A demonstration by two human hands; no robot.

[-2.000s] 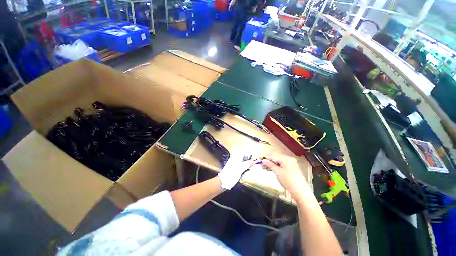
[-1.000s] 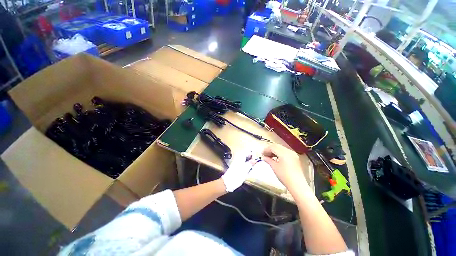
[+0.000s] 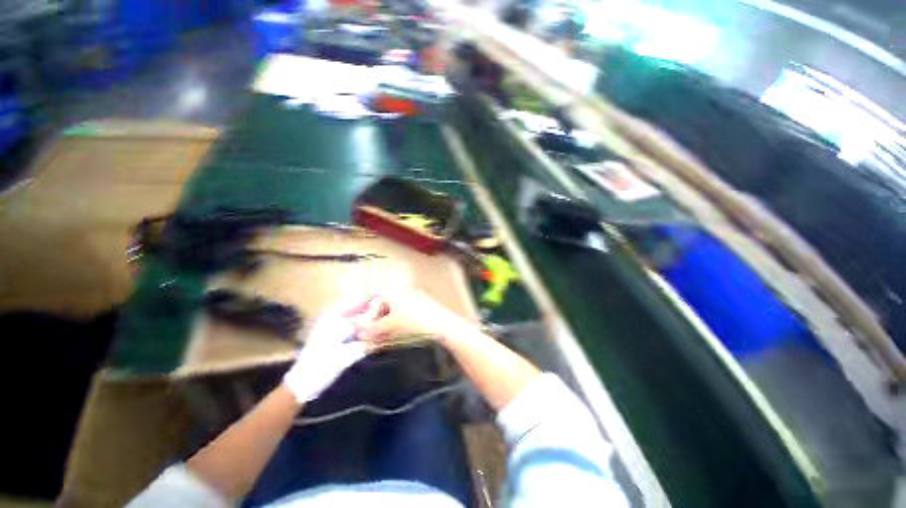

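The frame is motion-blurred. My left hand [image 3: 326,355], in a white glove, and my bare right hand [image 3: 412,316] meet at the fingertips above the front of the tan work board [image 3: 328,280]. The fingers are bent together; anything small between them is hidden or too blurred to tell. A bundled black power cord [image 3: 253,313] lies on the board just left of my gloved hand. Another black cord [image 3: 318,257] stretches across the board behind my hands, from a pile of black cords [image 3: 204,238] at the back left.
A dark red parts tray [image 3: 402,232] with black and yellow bits stands behind the board. A lime-green soldering gun [image 3: 499,279] lies right of it. A large carton [image 3: 119,437] with black contents is at left. The dark green conveyor [image 3: 636,362] at right carries a black item [image 3: 564,218].
The view has swung right, so the bench and carton appear further left and the conveyor shows more. My hands remain together over the board's front.
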